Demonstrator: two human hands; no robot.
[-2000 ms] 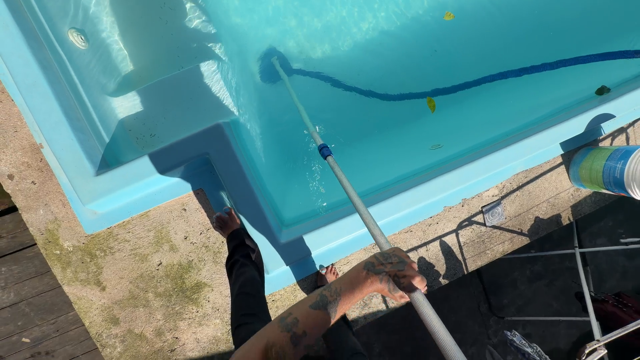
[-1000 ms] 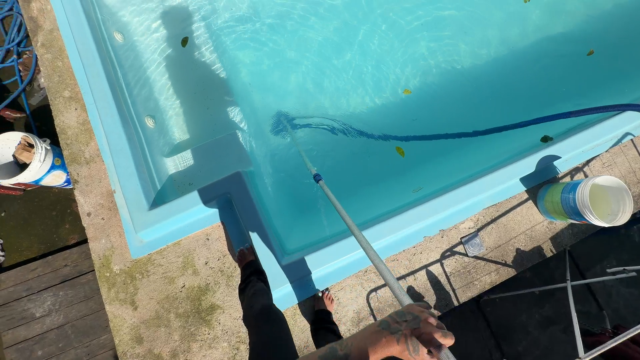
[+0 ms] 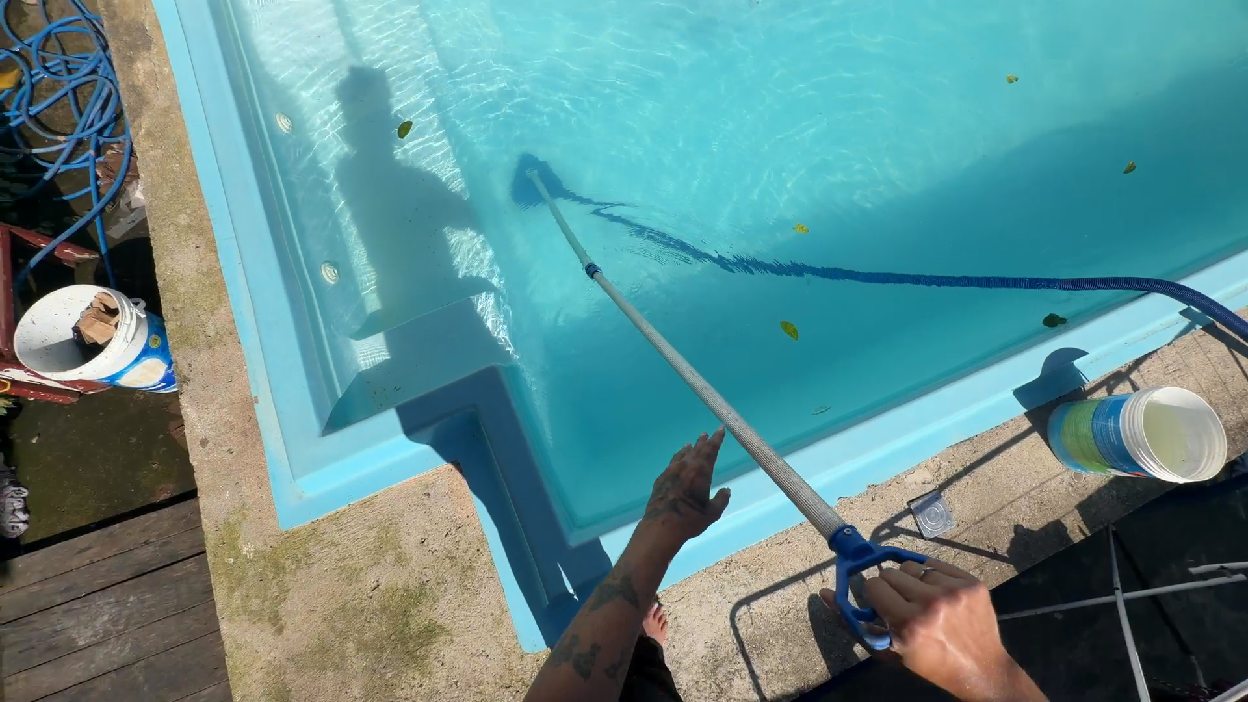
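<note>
My right hand (image 3: 931, 614) grips the blue D-shaped handle (image 3: 858, 575) at the near end of a grey telescopic pole (image 3: 717, 400). My left hand (image 3: 687, 483), on a tattooed forearm, is raised just left of the pole with its fingers apart, holding nothing. The pole slants away over the pool's light blue rim into the water. Its far end meets a dark blue pool vacuum head (image 3: 534, 180) under the water, blurred by ripples. A dark blue ribbed hose (image 3: 975, 282) runs from there to the right and out over the rim.
An open bucket (image 3: 1180, 434) lies tipped on the concrete edge at the right, near a metal frame (image 3: 1121, 604). At left are a white bucket (image 3: 58, 327) with brown pieces inside, a coiled blue hose (image 3: 73, 107) and wooden decking (image 3: 107, 595). Leaves (image 3: 789, 331) dot the pool; a bare foot shows below.
The end handle of the pole and my right hand on it have come into view. My left hand, earlier around the pole, has let go. The view has shifted left.
</note>
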